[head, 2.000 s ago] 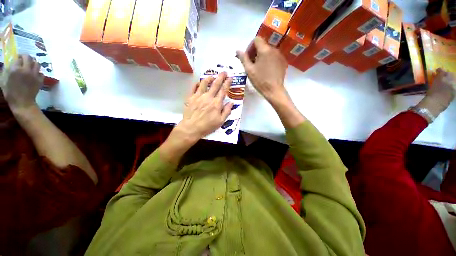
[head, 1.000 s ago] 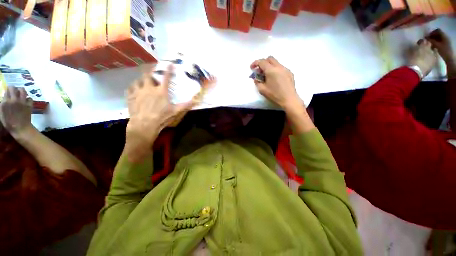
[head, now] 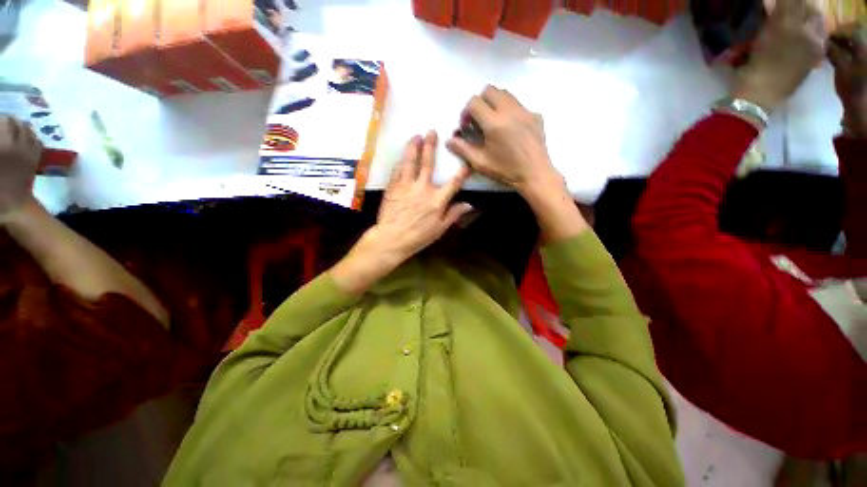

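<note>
A slim retail carton [head: 318, 133] lies flat on the white table, left of my hands, white broad face up with black pictures and an orange coil; its orange side faces right. My left hand [head: 415, 197] is right of the carton, fingers spread, palm down at the table's front edge, holding nothing that I can see. My right hand [head: 504, 138] is beside it on the right, with curled fingers pinching a small dark item [head: 471, 131]. The fingers hide most of that item. The two hands are close together at the fingertips.
A row of orange cartons [head: 181, 43] stands at the upper left. More orange cartons [head: 480, 14] stand at the top centre. A thin green item [head: 106, 141] lies at the left. A person's hand [head: 14, 166] is at the left edge; a red-sleeved arm [head: 703, 190] reaches in at the right.
My left hand has let go of the blurred carton and moved right, close to my right hand. The carton now lies flat on the left. The red-sleeved arm has reached further up the table.
</note>
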